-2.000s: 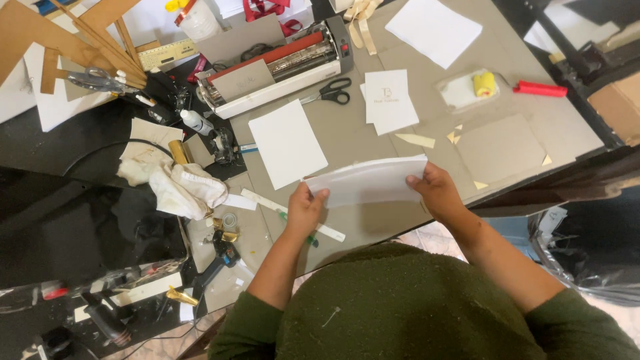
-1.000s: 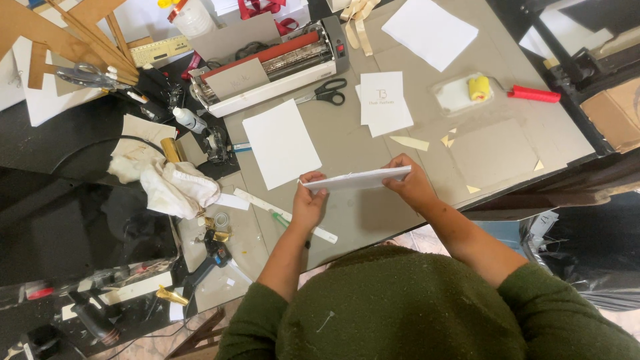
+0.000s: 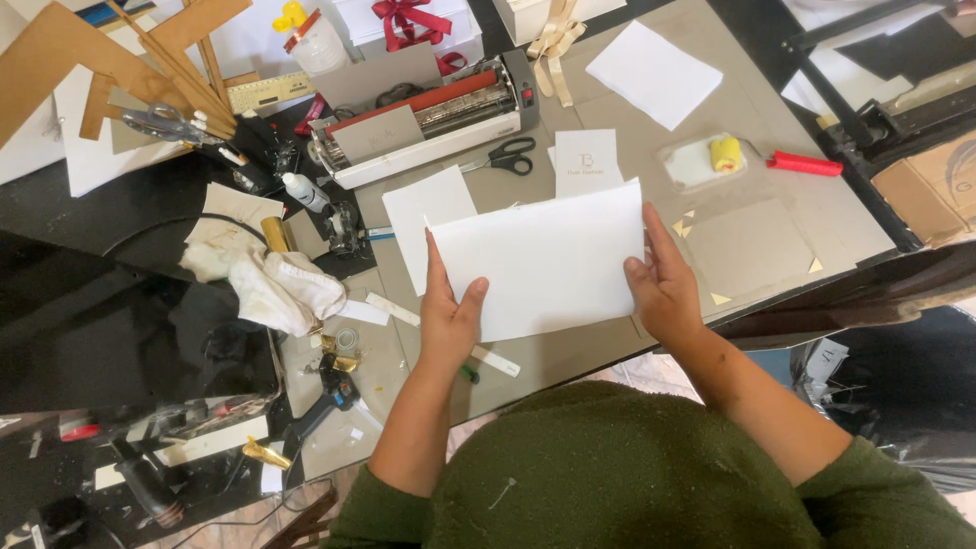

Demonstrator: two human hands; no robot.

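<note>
A white rectangular sheet or panel (image 3: pixel 545 267) is held up between both hands, its face toward me. My left hand (image 3: pixel 451 313) grips its left edge, thumb in front. At the right edge, my right hand (image 3: pixel 662 286) holds it with the thumb bent against the side. Behind it, a white sheet (image 3: pixel 423 210) and a printed white card (image 3: pixel 585 162) lie partly hidden on the grey work board. Black-handled scissors (image 3: pixel 511 156) lie above them. A white ruler strip (image 3: pixel 496 360) passes beneath the held piece. Whether that piece is one layer or several, I cannot tell.
A roller machine (image 3: pixel 427 114) stands at the back. A yellow foam roller (image 3: pixel 726 155) with a red handle (image 3: pixel 804 163) rests at the right, near another white sheet (image 3: pixel 654 74). At the left are a crumpled white cloth (image 3: pixel 286 290) and a glue gun (image 3: pixel 328 393).
The white piece, seen nearly edge-on a second ago, now has its broad face toward me. Both hands have stayed at its sides.
</note>
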